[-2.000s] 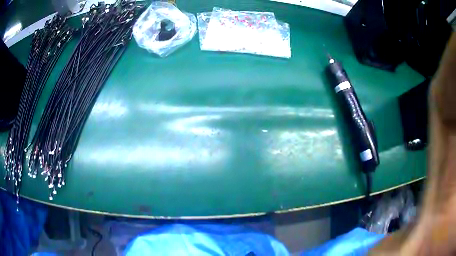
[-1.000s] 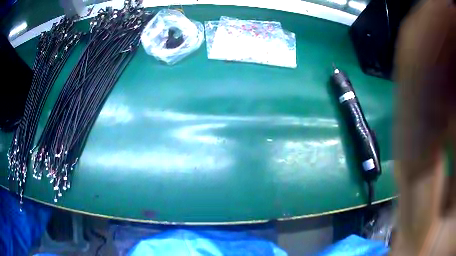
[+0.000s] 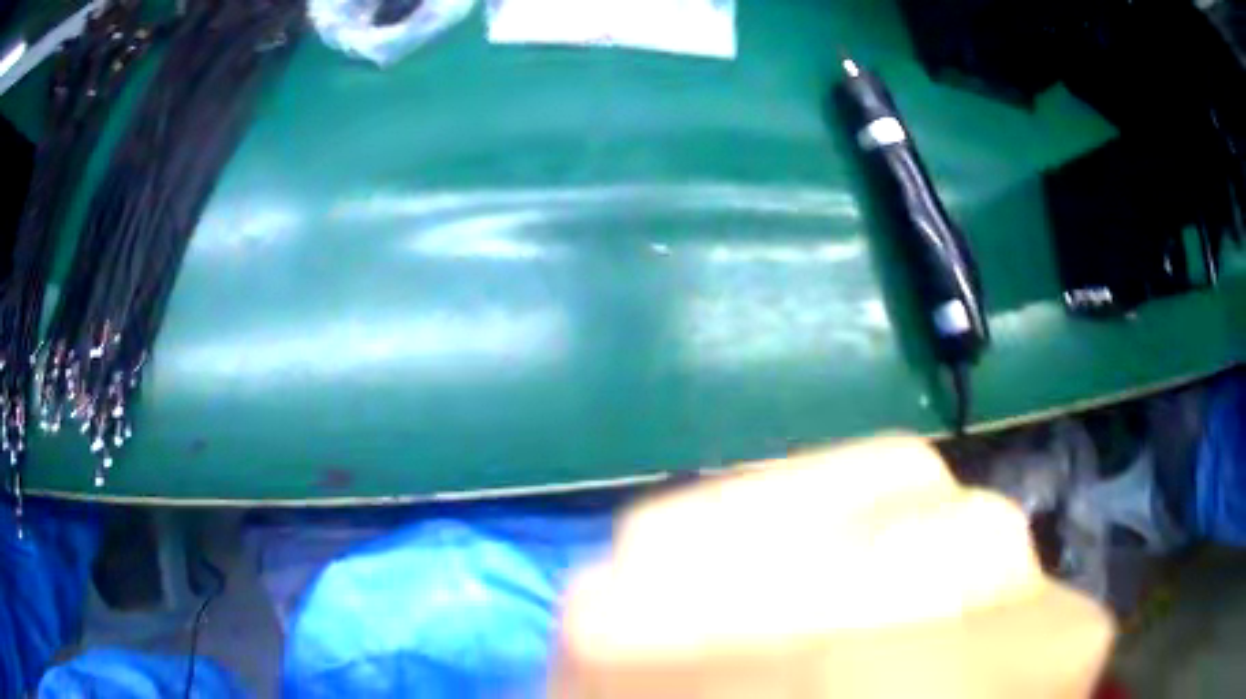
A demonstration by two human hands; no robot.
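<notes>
The electric screwdriver (image 3: 918, 219) lies on the green bench (image 3: 547, 396) at the right, bit pointing away and cord running over the front edge. My right hand (image 3: 834, 580) is large, blurred and overexposed at the bottom, below the bench's front edge and near the camera. It is apart from the screwdriver. Its fingers look bent, but I cannot tell whether it holds anything. My left hand is out of the picture. Bundles of thin black cables (image 3: 137, 205) with pale ends lie at the left.
Black housings (image 3: 1120, 225) stand at the right. A crumpled clear bag (image 3: 390, 27) and a flat whitish bag (image 3: 611, 25) are cut off by the top edge. Blue clothing (image 3: 417, 615) shows below the bench, with clear plastic (image 3: 1107, 498) at the lower right.
My right hand has moved from the right edge to the bottom centre-right, uncovering the housings. The view has shifted, so the bench things sit higher and further left. The screwdriver still lies in place.
</notes>
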